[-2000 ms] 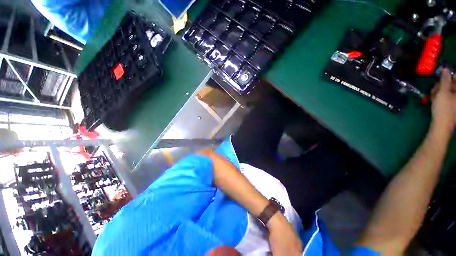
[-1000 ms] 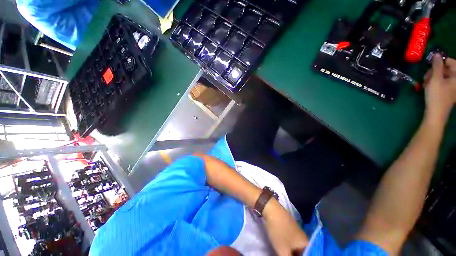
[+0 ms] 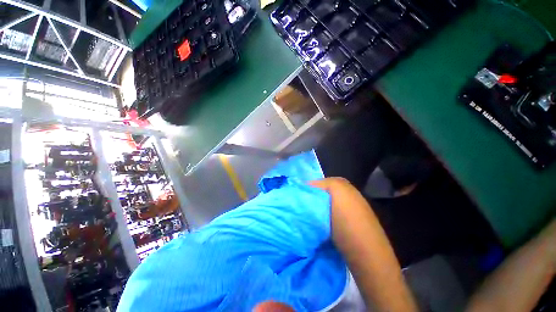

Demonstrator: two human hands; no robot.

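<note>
The black fixture (image 3: 503,128) with white lettering lies on the green bench at the right and is cut off by the picture's edge. A small red-tipped clamp (image 3: 506,79) shows on it. A glossy black blister tray (image 3: 372,36) lies at the top, with a small dark round-faced component (image 3: 349,80) in its near corner pocket. Both my hands are outside the picture. My left forearm runs out at the bottom edge, and my right forearm shows at the lower right edge. What my hands hold is hidden.
A second stack of black trays (image 3: 201,67) with an orange-red piece (image 3: 184,50) stands at the upper left. The bench edge (image 3: 244,122) and a gap with a brown box (image 3: 291,100) lie between the bench parts. Parts racks (image 3: 73,213) stand at the left.
The view has shifted, so the trays and fixture appear farther right. The large red toggle grip and my right hand have left the picture. My left hand and watch are out of view too.
</note>
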